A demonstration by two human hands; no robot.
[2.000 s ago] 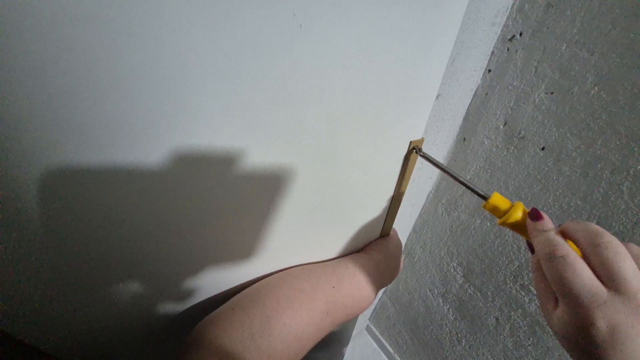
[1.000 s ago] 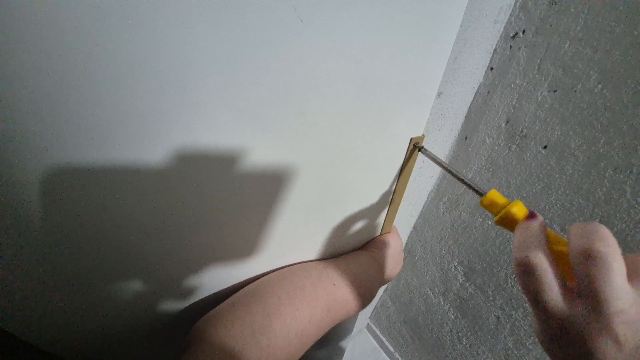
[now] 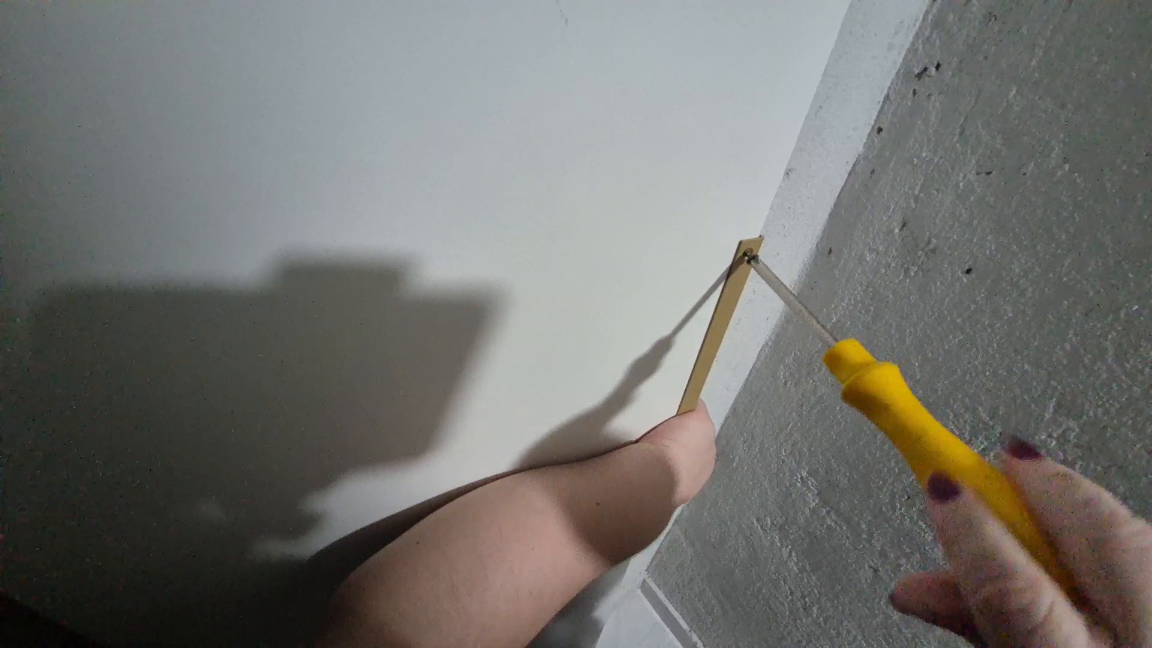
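My right hand [image 3: 1035, 549], at the lower right, is closed around the yellow handle of a screwdriver [image 3: 900, 396]. The screwdriver's metal shaft slants up to the left, and its tip meets a screw [image 3: 748, 256] near the top end of a narrow, tan flat strip [image 3: 715, 337]. The strip lies along the edge of a smooth white panel, close to the corner. Its lower end disappears behind my left hand [image 3: 691, 450], which is against it with the fingers hidden from view.
The smooth white surface [image 3: 540, 162] fills the left and bears a large dark shadow. A rough grey wall [image 3: 990, 270] with a pale border stands at the right. White skirting or trim [image 3: 639, 616] shows at the bottom.
My right hand has shifted its fingers on the screwdriver handle, showing more of the yellow grip. The screwdriver's tip stays at the strip's top end, and my left hand has hardly moved.
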